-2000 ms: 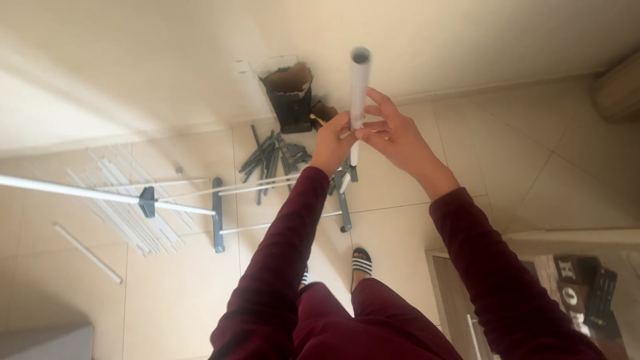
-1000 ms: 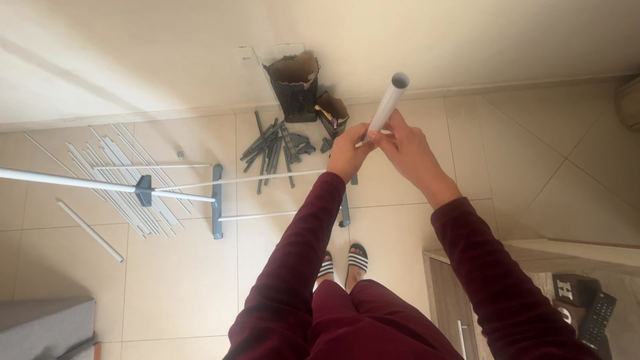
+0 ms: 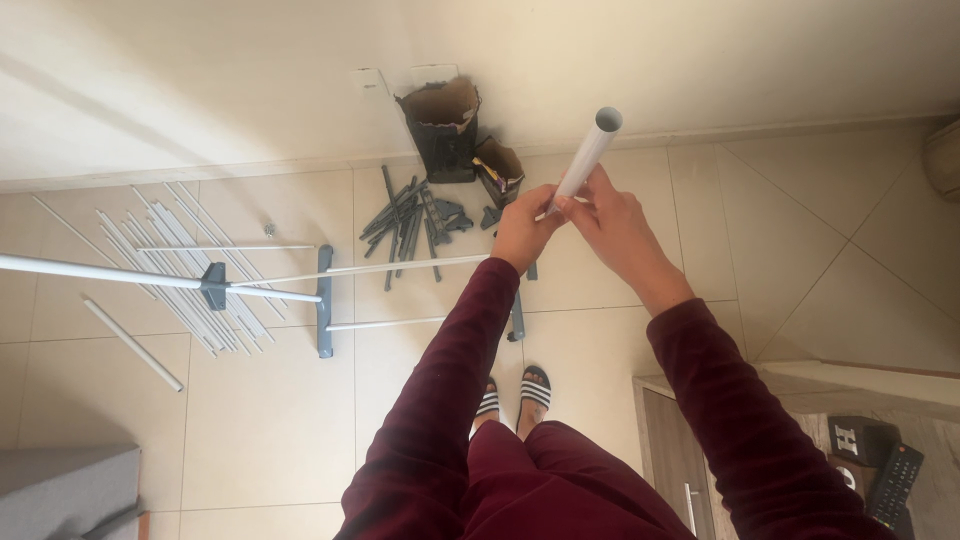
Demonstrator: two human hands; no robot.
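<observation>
A white hollow tube point(image 3: 586, 156) rises between my hands, its round open end uppermost and its lower part hidden by them. My left hand point(image 3: 525, 225) grips it from the left. From the right, my right hand point(image 3: 607, 219) holds the same tube, thumb and fingers around it. Below and to the left stands a rack frame: a long white pole point(image 3: 97, 271) passes through a grey plastic joint point(image 3: 214, 286) to a grey foot bar point(image 3: 325, 300). Thin white rods point(image 3: 405, 265) run from that side toward a second grey bar point(image 3: 517, 315), partly hidden behind my left arm.
Loose thin white rods point(image 3: 187, 262) and a short white tube point(image 3: 133, 345) lie on the tiles at left. Grey plastic parts point(image 3: 405, 217) lie by a torn black box point(image 3: 445, 150) and a smaller carton point(image 3: 501, 169). A wooden cabinet point(image 3: 671, 450) with a remote control point(image 3: 896, 480) is at right.
The upper end of the tube has tilted to the right since the earliest frame. Both hands have stayed on it. The view has shifted somewhat.
</observation>
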